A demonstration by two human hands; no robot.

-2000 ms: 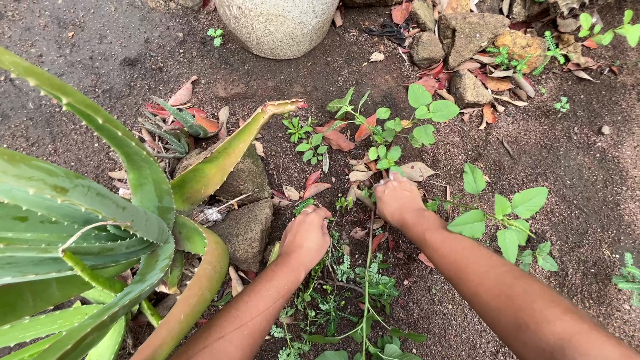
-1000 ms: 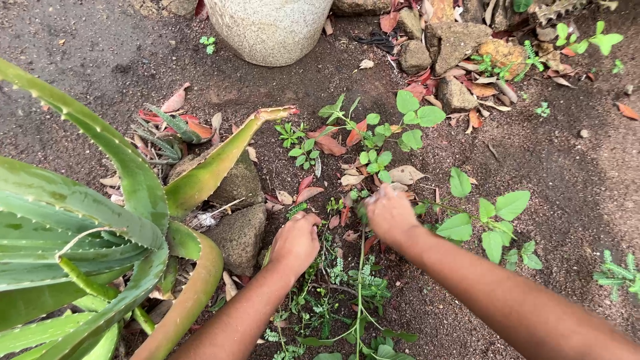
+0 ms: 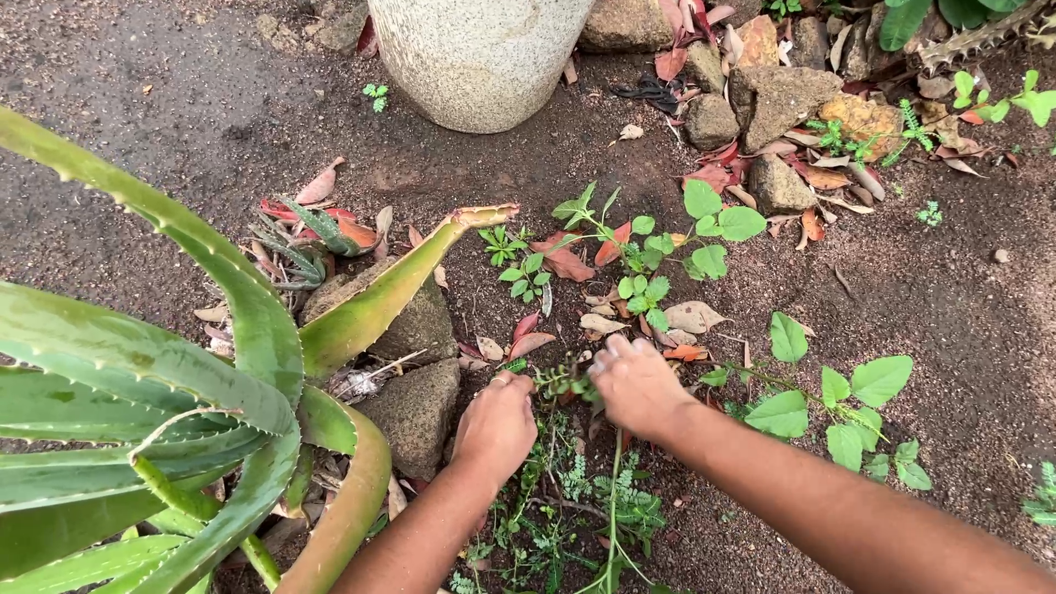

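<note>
My left hand (image 3: pixel 497 425) is low over the soil, its fingers curled around the tip of a small green weed just right of a rock. Close beside it on the right, my right hand (image 3: pixel 639 388) has bent, blurred fingers at a green sprig (image 3: pixel 568 381) that spans the gap between both hands. A long weed stem (image 3: pixel 615 503) runs down from below my right hand among small feathery weeds (image 3: pixel 577 478). Just beyond my hands grow broad-leaved weeds (image 3: pixel 652 256). More leafy stems (image 3: pixel 833 404) stand right of my right wrist. My fingertips are partly hidden.
A large aloe plant (image 3: pixel 247 371) with spiny leaves fills the left side, one leaf reaching towards the middle. Rocks (image 3: pixel 417 412) lie between it and my left hand. A speckled stone-like pot (image 3: pixel 487 58) stands at the top. More rocks (image 3: pixel 780 99) and dry leaves lie upper right.
My right hand has moved down and left, nearer my left hand, which stays low at the weeds. A green sprig now shows between them. The view has shifted slightly.
</note>
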